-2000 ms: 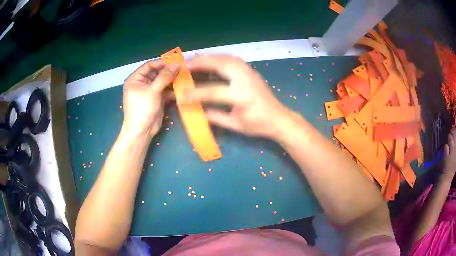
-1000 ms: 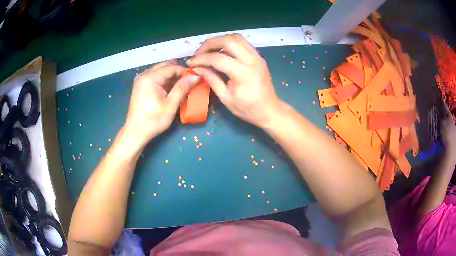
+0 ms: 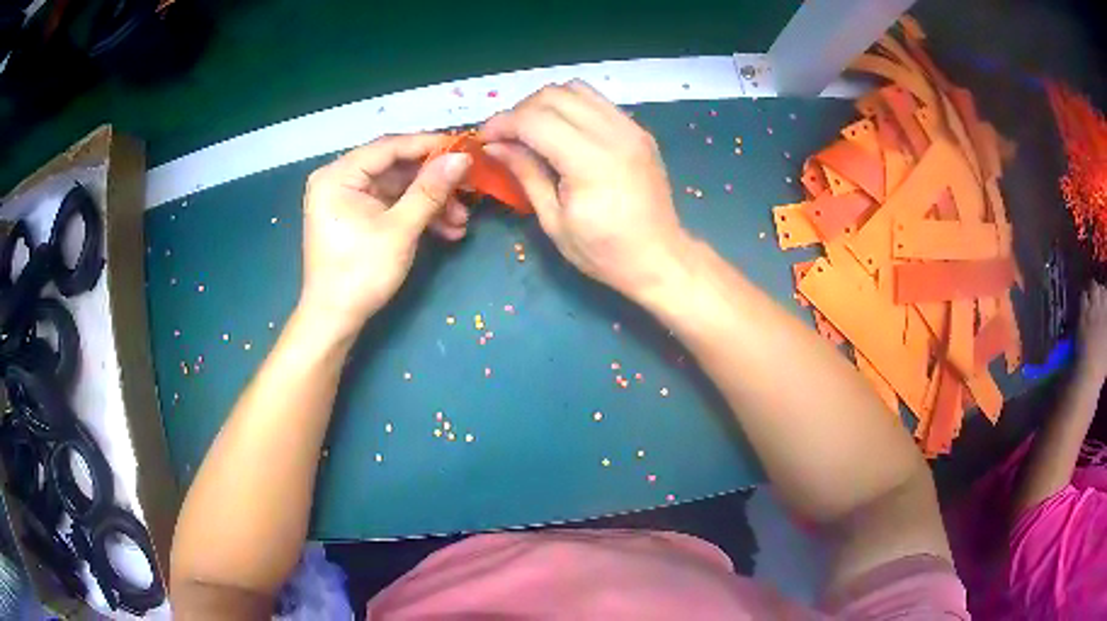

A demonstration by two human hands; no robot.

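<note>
An orange strap (image 3: 495, 180) is bent between my two hands, near the pale rail above the green bench mat. My left hand (image 3: 370, 224) pinches it at its left end with thumb and fingers. My right hand (image 3: 595, 194) grips it from the right. The fingers hide much of the strap, so its exact fold cannot be told. A heap of loose orange straps (image 3: 953, 240) with small punched holes lies at the right of the mat. Tiny orange-pink dots are scattered over the mat (image 3: 546, 449).
A shallow box (image 3: 134, 352) with black rings (image 3: 78, 476) stands at left. A pale rail (image 3: 304, 134) crosses behind the hands, with a post (image 3: 838, 43) at upper right. A neighbouring person's arm (image 3: 1062, 412) and a fine orange-red heap (image 3: 1080, 170) are at far right.
The strap was long and nearly flat, then bent into a hanging loop. Now the loop is turned up to the right and mostly behind my fingers. My right hand has closed in on it.
</note>
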